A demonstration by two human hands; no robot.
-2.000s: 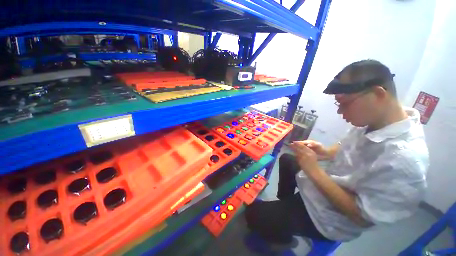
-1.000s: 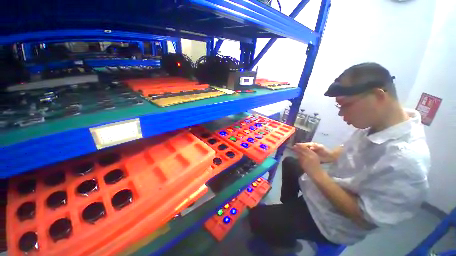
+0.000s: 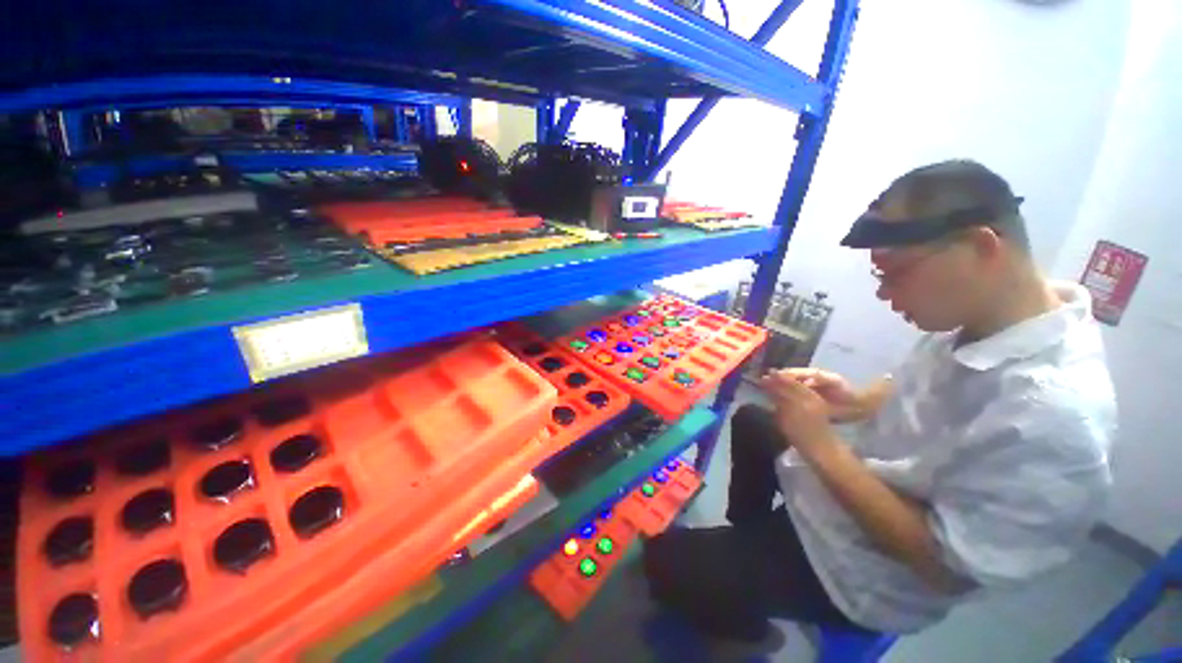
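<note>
Neither of my hands is in the picture. Nearest in front of me is an orange-red compartment tray on top of a stack on the lower shelf, slightly tilted. Its left pockets hold round black glossy units; pockets at its right end are bare. Behind it lies another tray of black units. Farther right is a tray with units lit green, blue and red. Below it, at the lower shelf's edge, smaller trays hold units lit yellow, green and blue.
A blue shelf beam with a white label crosses above the trays. The middle shelf holds orange and tan flat trays, small dark parts, cables and a black box. A person in white sits at right, hands together.
The view has shifted slightly since the first frame, so the shelf and trays stand a little farther right. The colours of the lit units have changed. The seated person's hands have barely moved.
</note>
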